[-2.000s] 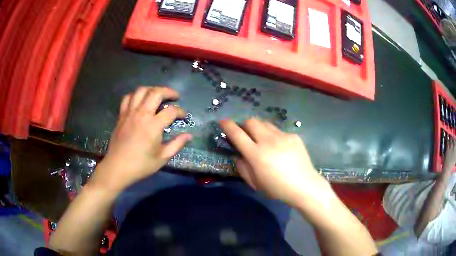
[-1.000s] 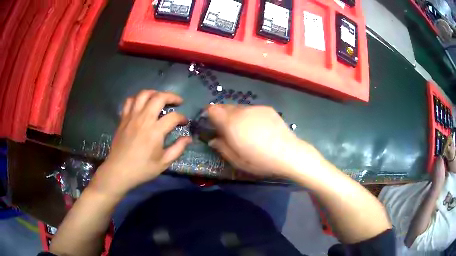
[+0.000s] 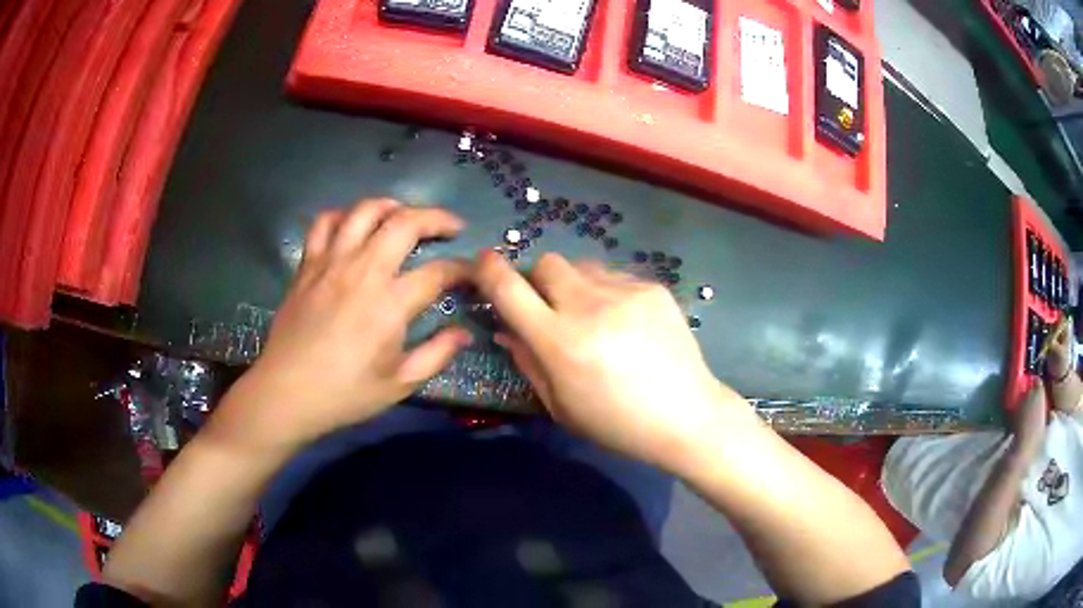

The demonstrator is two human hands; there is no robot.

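My left hand (image 3: pixel 356 315) is curled round a small dark item, likely a black device unit (image 3: pixel 448 305), of which only a patch with a round ring shows between fingers and thumb. My right hand (image 3: pixel 612 344) is blurred, its index finger against that item from the right; whether it pinches anything is hidden. Small black dot-like pieces (image 3: pixel 576 216) lie scattered on the green mat beyond my hands, with a few white ones (image 3: pixel 531 195) among them. A red foam tray (image 3: pixel 570 125) behind them holds black units (image 3: pixel 672 42) with white labels and a white slip (image 3: pixel 762 65).
Stacked red foam trays (image 3: pixel 113 154) stand at the left. A brown carton (image 3: pixel 71 410) with clear plastic is below the bench edge at left. Another red tray (image 3: pixel 1019 356) is at the far right, beside a person in a white shirt (image 3: pixel 1009 487). Shiny film covers the bench's front edge.
My right hand drew in over the dark item by my left hand, then its wrist turned and its index finger extended. My left hand shifted slightly right and stays curled.
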